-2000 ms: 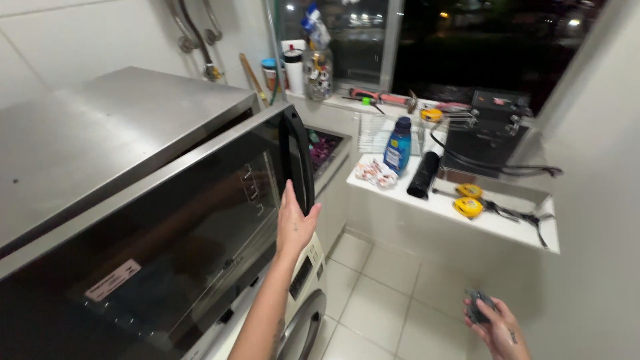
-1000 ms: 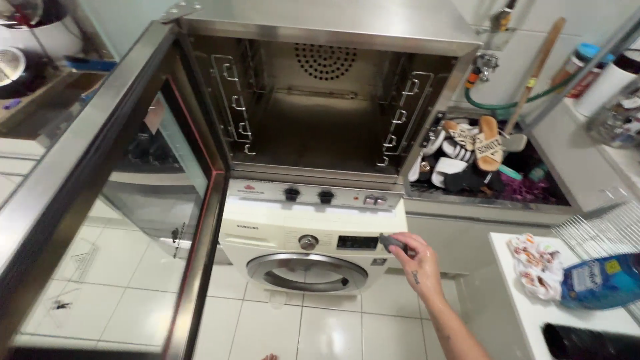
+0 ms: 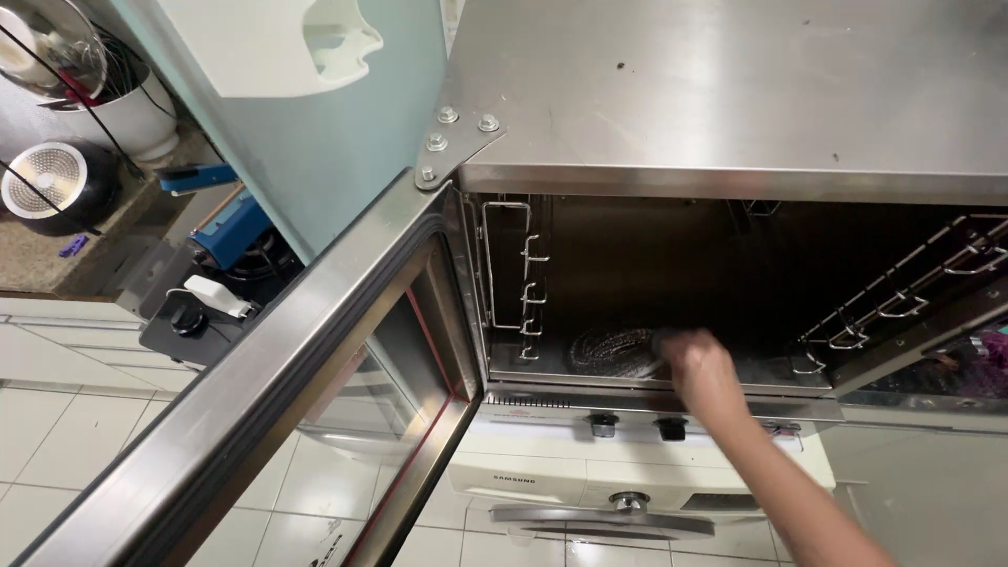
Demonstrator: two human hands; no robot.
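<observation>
My right hand [image 3: 701, 370] reaches into the front of a stainless steel oven [image 3: 724, 179], low over the cavity floor. Its fingers are closed on a small dark object [image 3: 665, 342], blurred and mostly covered by the hand, so its kind cannot be told. Just left of the fingers, a looping wet or soapy smear [image 3: 614, 354] shows on the oven floor. Wire rack supports [image 3: 529, 283] line both side walls. The oven's glass door [image 3: 370, 394] stands wide to the left on its bolted hinge [image 3: 457, 142]. My left hand is out of view.
Below the oven are its control knobs [image 3: 603, 426] and a white Samsung washing machine [image 3: 520, 480]. The door's metal frame juts out at the left. Behind it are a gas stove [image 3: 189, 323], a blue appliance or case [image 3: 232, 228] and a stone counter [image 3: 31, 264] with pans.
The oven door, closed two seconds ago with my left hand at its handle, now stands open. My right hand has moved from in front of the washing machine into the oven. The view has swung left.
</observation>
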